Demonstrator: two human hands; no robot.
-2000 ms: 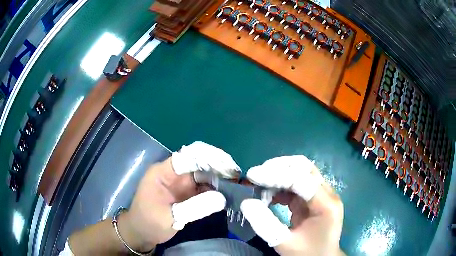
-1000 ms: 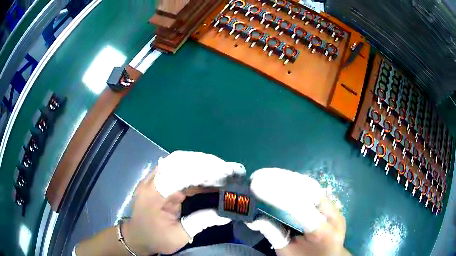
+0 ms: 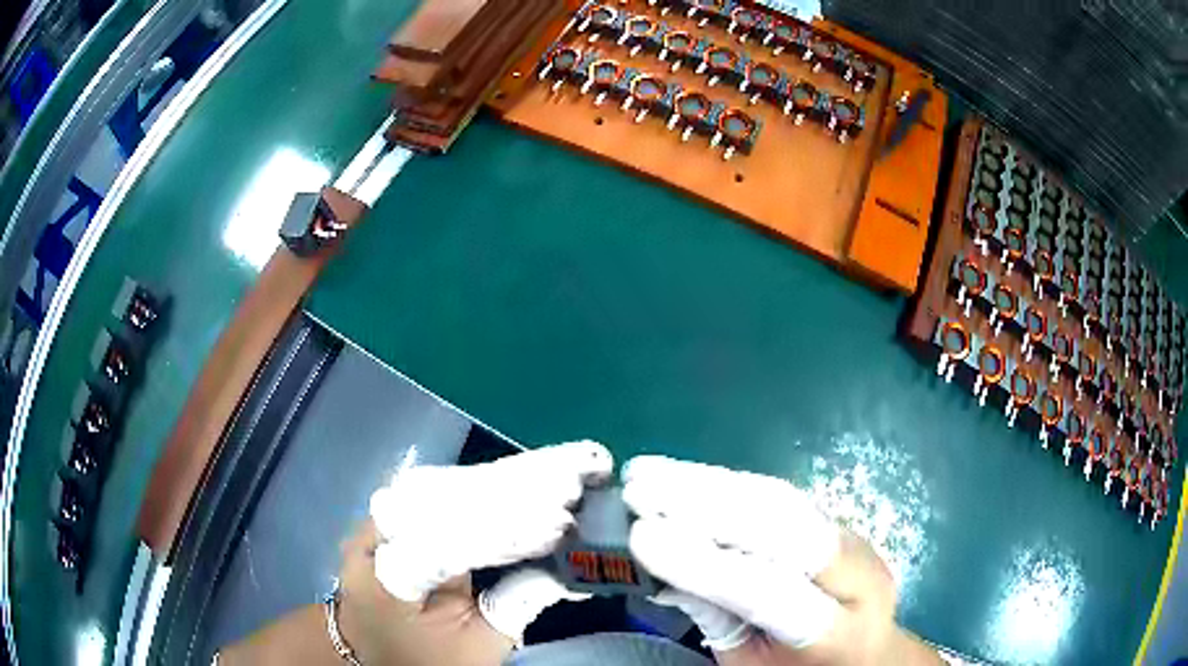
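Observation:
An assembled inductor (image 3: 603, 549), a dark grey block with orange coil stripes on its lower face, is held near the bottom centre of the view. My left hand (image 3: 476, 527), with white-covered fingers, grips its left side. My right hand (image 3: 743, 546), also with white-covered fingers, grips its right side. The fingertips hide the block's sides, and its legs do not show.
An orange fixture board (image 3: 795, 195) bears rows of coil-loaded cores and a dark tool (image 3: 904, 124). A brown carrier board (image 3: 928, 325) full of cores is at right. Stacked brown strips (image 3: 437, 78) stand at top. One inductor (image 3: 310, 224) sits on the left carrier strip (image 3: 235, 351); several line the conveyor (image 3: 91, 419).
Both hands have closed in around the block from its two sides. Its coil stripes first came into sight, and now face lower, below a plain grey top face. The view has shifted slightly.

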